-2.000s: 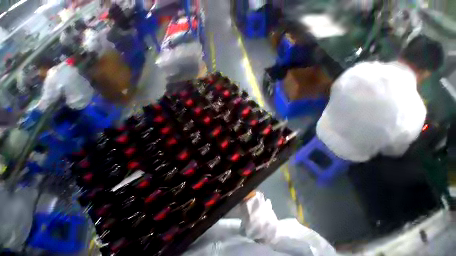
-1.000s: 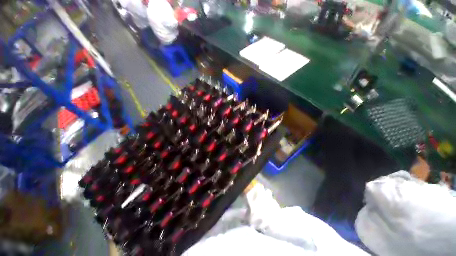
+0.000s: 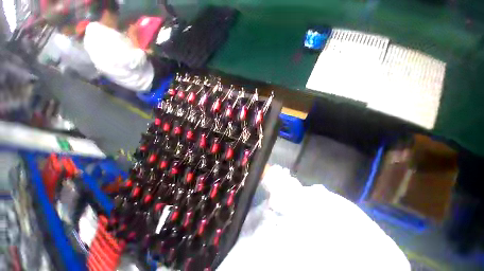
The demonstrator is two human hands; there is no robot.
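A large dark loaded carrier tray (image 3: 199, 153), filled with rows of red parts with silvery leads sticking up, is held in the air in front of me, tilted. A white paper slip (image 3: 164, 219) lies on its near part. My right hand (image 3: 266, 172) is at the tray's right side, holding it. Only a small, blurred bit of the hand shows at the end of my white sleeve; the tray hides its fingers. My left hand is not in view.
The green bench (image 3: 270, 50) runs ahead and right, with white component sheets (image 3: 379, 74) and a small blue bin (image 3: 317, 38). A brown box (image 3: 419, 177) is below. Workers in white (image 3: 114, 55) are at left, near a blue rack (image 3: 50, 217).
The view has turned and come closer to the bench. The tray has turned more upright in the picture and is still held. The white sheets now appear larger, and the neighbour seen at right has left the view.
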